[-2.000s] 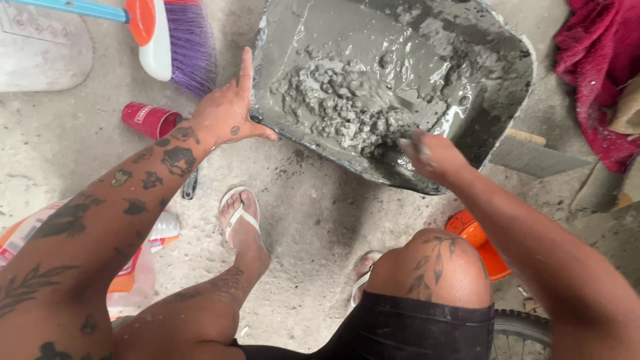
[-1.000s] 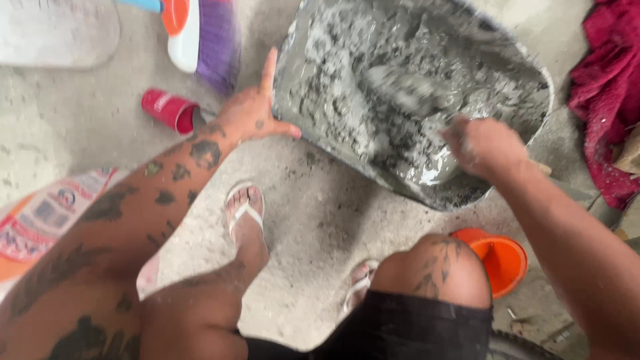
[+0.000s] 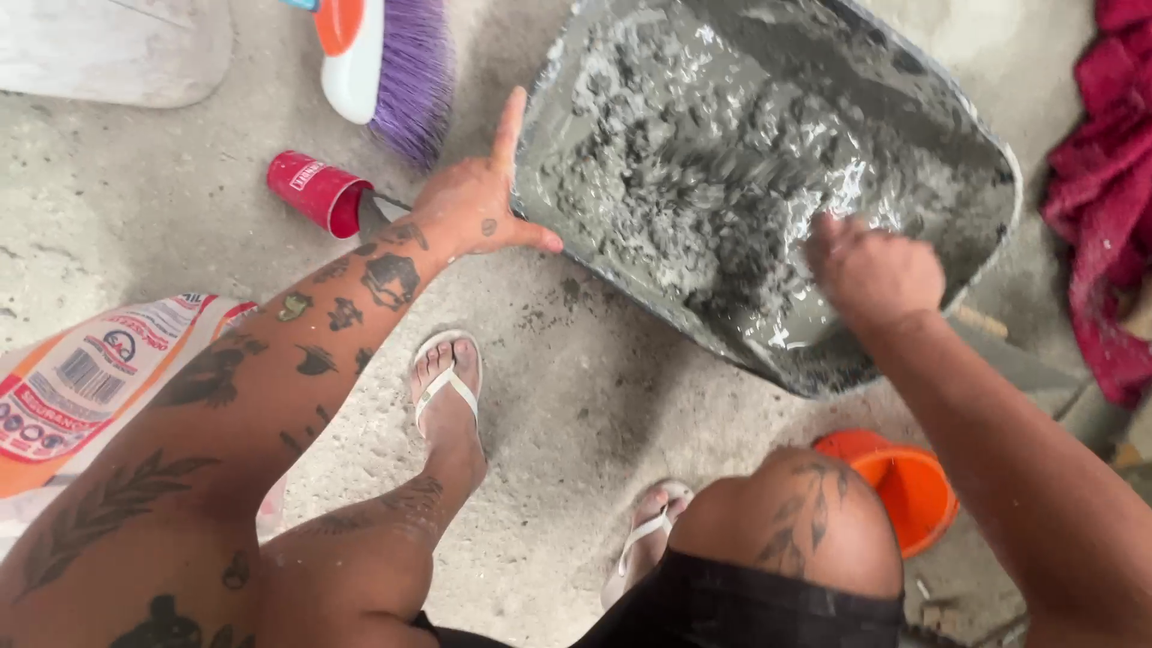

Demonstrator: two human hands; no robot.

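A dark plastic tub point(image 3: 994, 171) holds wet grey mortar point(image 3: 630, 171), lumpy in places and shiny in others. My left hand point(image 3: 472, 202) grips its left corner, with the index finger up along the side and the thumb at the near rim; the other fingers are mostly hidden. Over the right part of the mix, my right hand point(image 3: 877, 270) is closed around the handle of a mortar-coated mixing tool point(image 3: 747, 171). The tool's working end is blurred and blends with the mortar, so its exact shape cannot be told.
Left of the tub are a purple-bristled broom point(image 3: 414, 85), a red cup point(image 3: 315, 191) and a printed plastic bag point(image 3: 99, 387). An orange container point(image 3: 909, 499) stands beside my right knee. Dark red cloth point(image 3: 1107, 189) lies at right, near a flat grey piece point(image 3: 1017, 364). My sandalled feet are below the tub.
Within the tub, my right hand has moved right from near the close rim. The mortar, heaped in clumps two seconds ago, is now more spread out. My left hand has stayed at the corner.
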